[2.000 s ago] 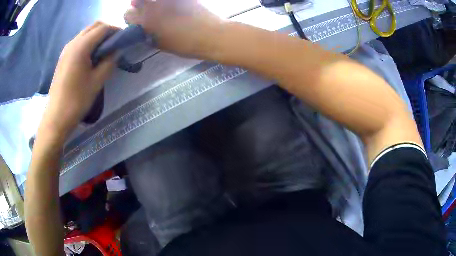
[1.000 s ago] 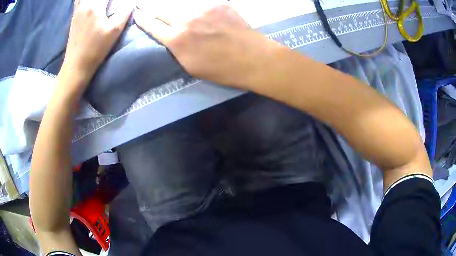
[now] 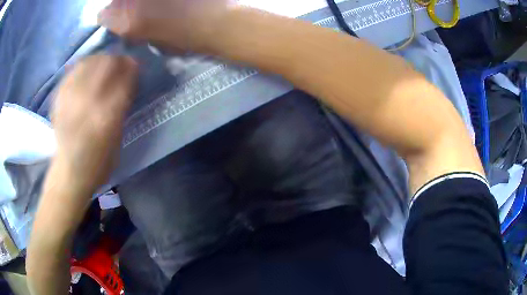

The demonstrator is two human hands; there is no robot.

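A dark grey garment panel [image 3: 43, 49] lies on the left of the table, reaching under and between my hands. A light grey to white fabric piece [image 3: 26, 135] lies by the left table edge. My left hand [image 3: 95, 98] is blurred over the cloth near the ruler; its fingers look curled, but whether they grip cloth is unclear. My right hand [image 3: 156, 23] is blurred at the top, above and right of my left hand, at the cloth's edge; its grip is also unclear. The needle area is not visible.
The table's ruler band [image 3: 231, 86] runs across the front. Yellow scissors [image 3: 444, 12] and a black cable [image 3: 340, 17] lie at the upper right. Grey cloth [image 3: 445, 75] hangs right of my lap. A blue crate [image 3: 484, 115] stands at right, a red basket [image 3: 103, 271] at lower left.
Compared with a second ago, my left hand is lower and my right hand has moved left. The grey cloth that lay over the ruler between my hands has shifted up and left.
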